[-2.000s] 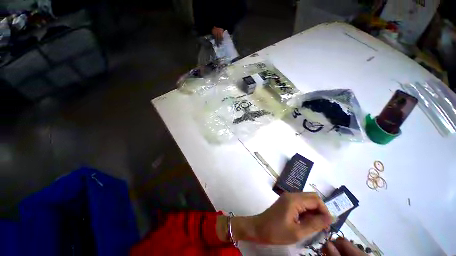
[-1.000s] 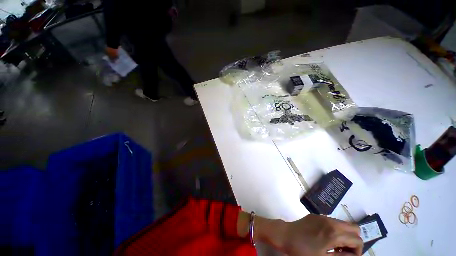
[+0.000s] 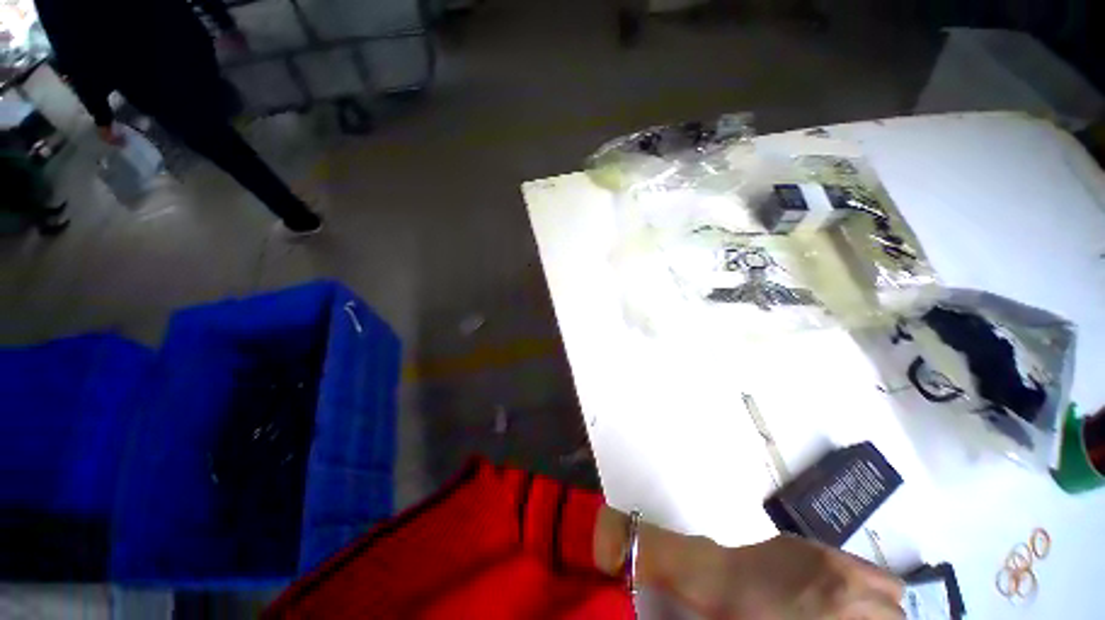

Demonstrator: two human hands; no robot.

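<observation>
My left hand (image 3: pixel 788 579), with a bracelet at the wrist and a red sleeve, is low in the picture, its fingertips by the barcode card stack (image 3: pixel 931 593) at the bottom edge. The picture does not show whether the hand holds anything. My right hand is out of the picture. The stack of black text cards (image 3: pixel 839 494) lies just above my left hand, a little fanned. The barcode card stack is partly cut off and shows a white label with a black edge.
Blue bins (image 3: pixel 364 424) stand on the floor at left. Flat clear bag (image 3: pixel 679 254) with a small box and clear bag with black items (image 3: pixel 982 363) lie on the table (image 3: pixel 666 400). Green tape roll (image 3: pixel 1076 454) and rubber bands (image 3: pixel 1024 566) are at right. A person (image 3: pixel 170 85) is upper left.
The view has swung left, so the table things sit farther right and lower. My right hand has left the picture. The person has moved to the far left.
</observation>
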